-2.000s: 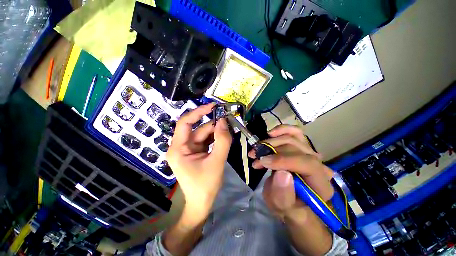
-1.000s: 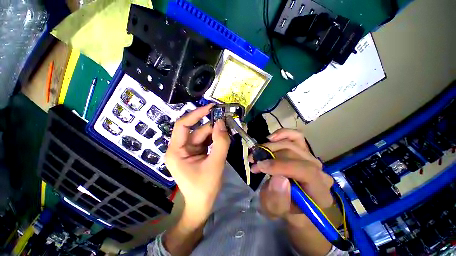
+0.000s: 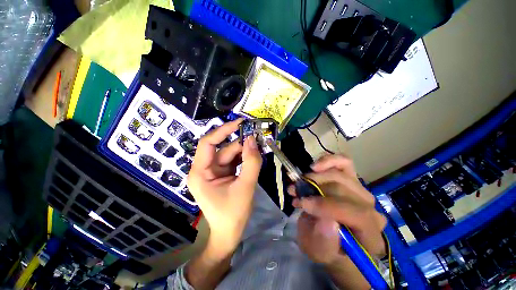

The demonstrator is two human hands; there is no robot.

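Note:
My left hand [image 3: 226, 170] pinches a small dark watch case [image 3: 259, 128] between thumb and fingertips, its open inside facing me, with small pale and yellow parts showing. My right hand [image 3: 339, 207] holds a soldering iron [image 3: 288, 164] with a metal shaft, a black collar and a blue-and-yellow handle. The iron's tip end is at the case's lower right edge; whether it touches cannot be told.
A cleaner box with yellow contents [image 3: 274, 93] lies just beyond the case. A black bracket with a round ring [image 3: 189, 71] overlaps a blue-rimmed parts tray [image 3: 133, 152]. A dark foam tray [image 3: 113, 198] is at left. A paper sheet [image 3: 390, 96] and blue racks [image 3: 441, 232] are at right.
My right hand and the iron have moved a little down and to the right, and more of the case's inside shows. My left hand holds the case in nearly the same place.

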